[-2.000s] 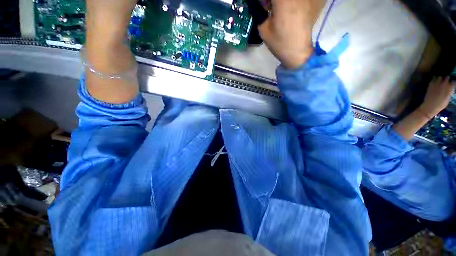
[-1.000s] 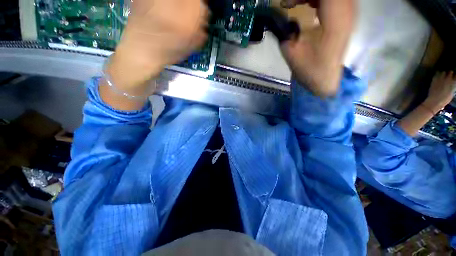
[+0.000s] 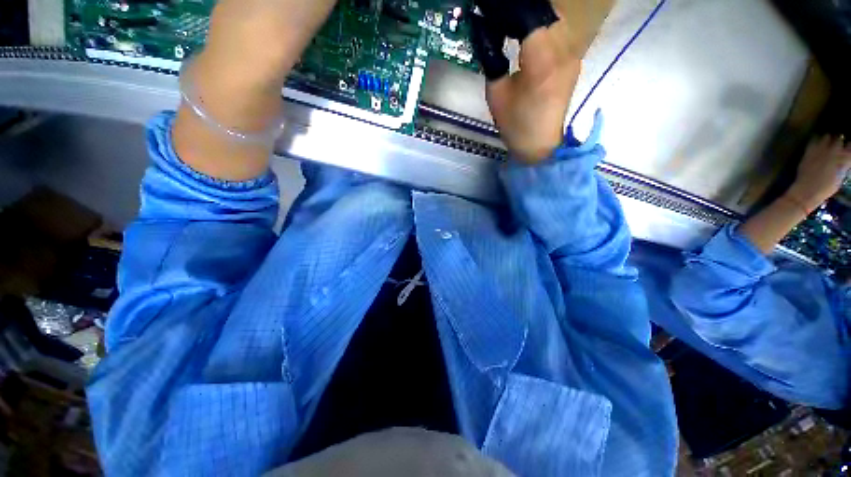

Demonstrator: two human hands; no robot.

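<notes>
A large green circuit board (image 3: pixel 327 56) lies on the conveyor at the top of the view, with a row of small blue components (image 3: pixel 375 84) near its near edge. My left hand (image 3: pixel 271 23) reaches over the board; its fingers are cut off by the top edge of the picture. My right hand (image 3: pixel 532 79) is at the board's right end, with black finger cots (image 3: pixel 509 28) on its fingers. The black areas merge, so I cannot tell whether it holds a part. A thin blue cord (image 3: pixel 616 61) runs up from the right wrist.
The silver conveyor rail (image 3: pixel 373 149) and dark chain (image 3: pixel 457 143) cross before my waist. A second green board area (image 3: pixel 140 28) shows at the upper left. A grey metal plate (image 3: pixel 700 102) lies at the right. Another person's hand (image 3: pixel 821 172) and blue sleeve are at the far right.
My left hand has moved up from over the board's blue components, uncovering them. My right hand has moved left and down toward the board's right end. The view has shifted slightly.
</notes>
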